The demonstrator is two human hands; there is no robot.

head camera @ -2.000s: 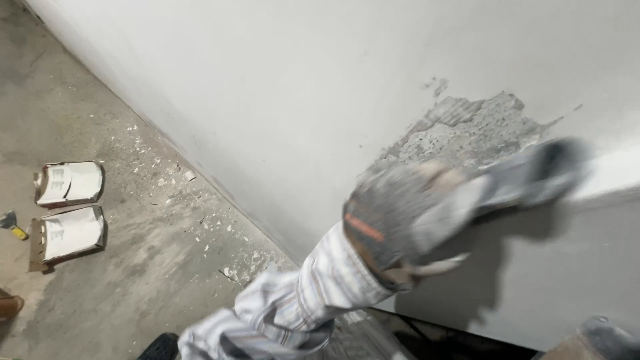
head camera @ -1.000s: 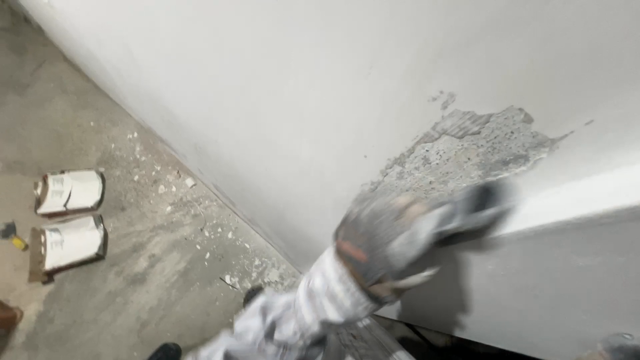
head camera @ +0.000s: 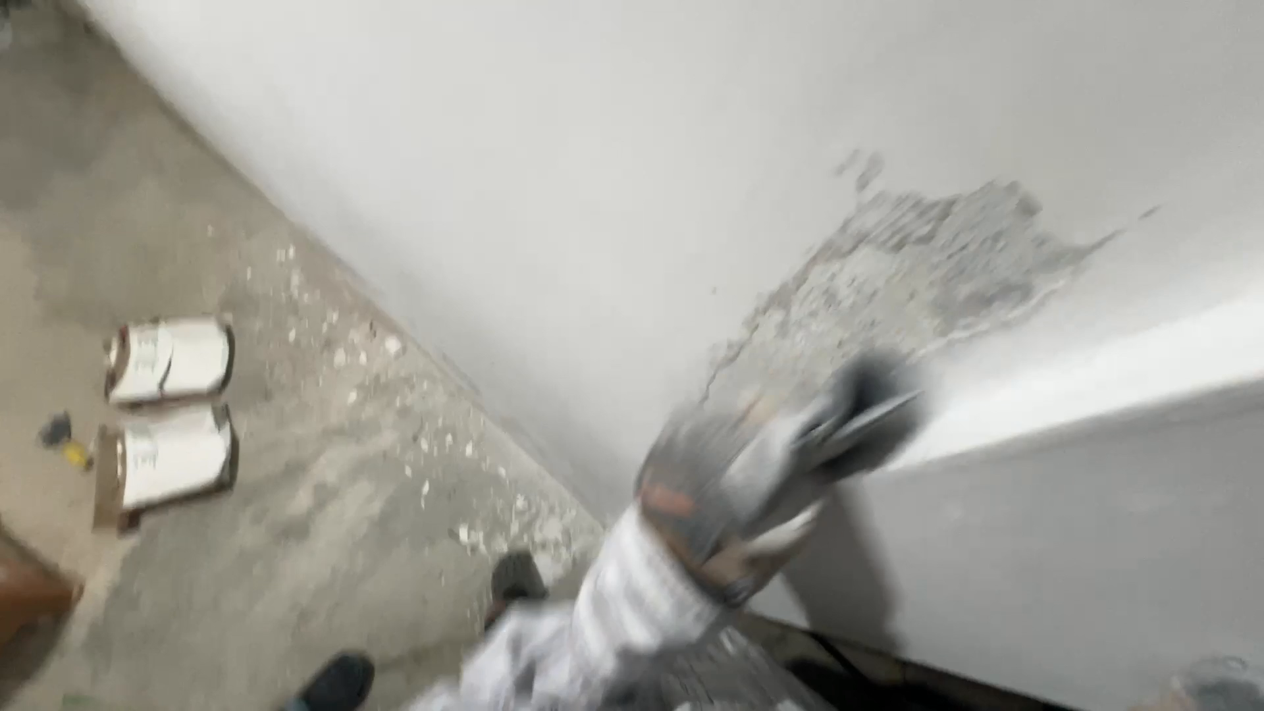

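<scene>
My left hand [head camera: 736, 479], in a grey work glove with an orange mark and a striped sleeve behind it, grips a blurred hand tool [head camera: 869, 410]. The tool has a pale body and a dark end; its exact kind cannot be told. That end is in front of the lower edge of a rough patch of broken plaster [head camera: 928, 257] on a white wall [head camera: 553, 178]; whether it touches is unclear. At the bottom right edge, a blurred grey and skin-toned shape seems to be part of my right hand [head camera: 1220, 686], mostly cut off, its grip hidden.
White plaster chips [head camera: 425, 444] lie on the concrete floor [head camera: 286, 553] along the wall's foot. Farther left are two white-covered, open-ended packages [head camera: 178, 459], a small yellow and dark object [head camera: 71, 441] and a brown object [head camera: 35, 592]. My shoes [head camera: 341, 681] show at the bottom.
The tool's dark end has moved left and down across the broken plaster, away from its right side. My left hand stays around it. The shape at the bottom right now shows less.
</scene>
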